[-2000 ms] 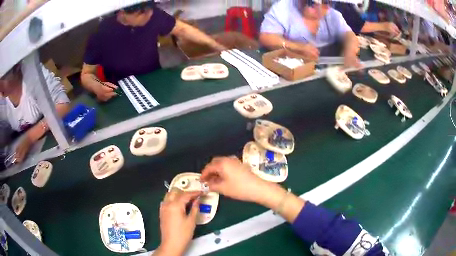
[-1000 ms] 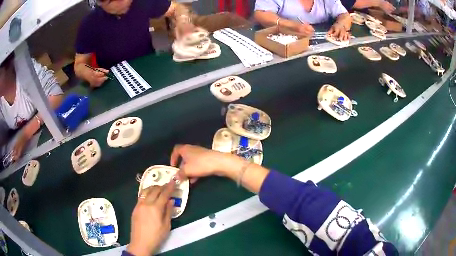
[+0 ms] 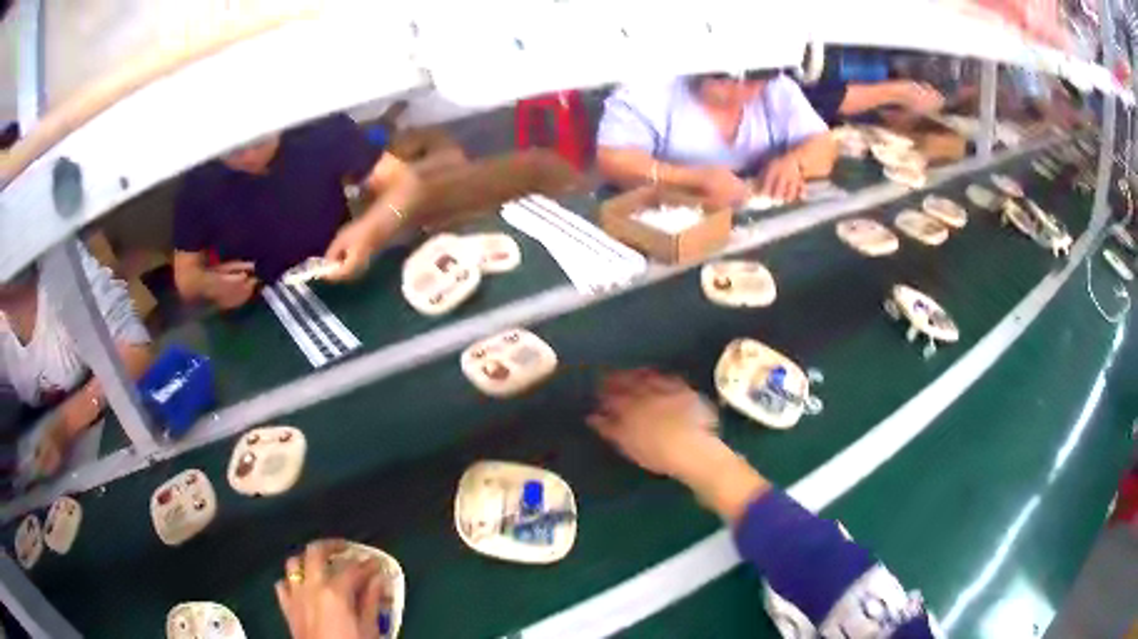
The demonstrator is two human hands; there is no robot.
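Observation:
My left hand (image 3: pixel 322 597), low in the picture and cut off by its bottom edge, has its fingers on a cream open housing (image 3: pixel 392 582), whose blue part shows beside the fingertips. My right hand (image 3: pixel 651 422) is blurred over the belt, fingers apart, with nothing seen in it. Another open housing (image 3: pixel 481 513), with a blue block (image 3: pixel 533 494) and circuit board, lies between my hands. An open housing (image 3: pixel 745 371) with a blue block and small discs outside its edge lies right of my right hand. The palm of my right hand is hidden.
The green belt (image 3: pixel 649 537) carries cream covers (image 3: pixel 509 362) and more housings. A pale metal rail (image 3: pixel 637 587) runs on my side. Opposite, people work near a blue bin (image 3: pixel 177 390), a carton (image 3: pixel 668 231), stacked covers (image 3: pixel 439 277) and label sheets (image 3: pixel 574 243). A pale frame crosses above.
My left hand and its housing have shifted down and left in view. My right hand has left that housing and moved right. The two overlapping housings now show as one lying alone.

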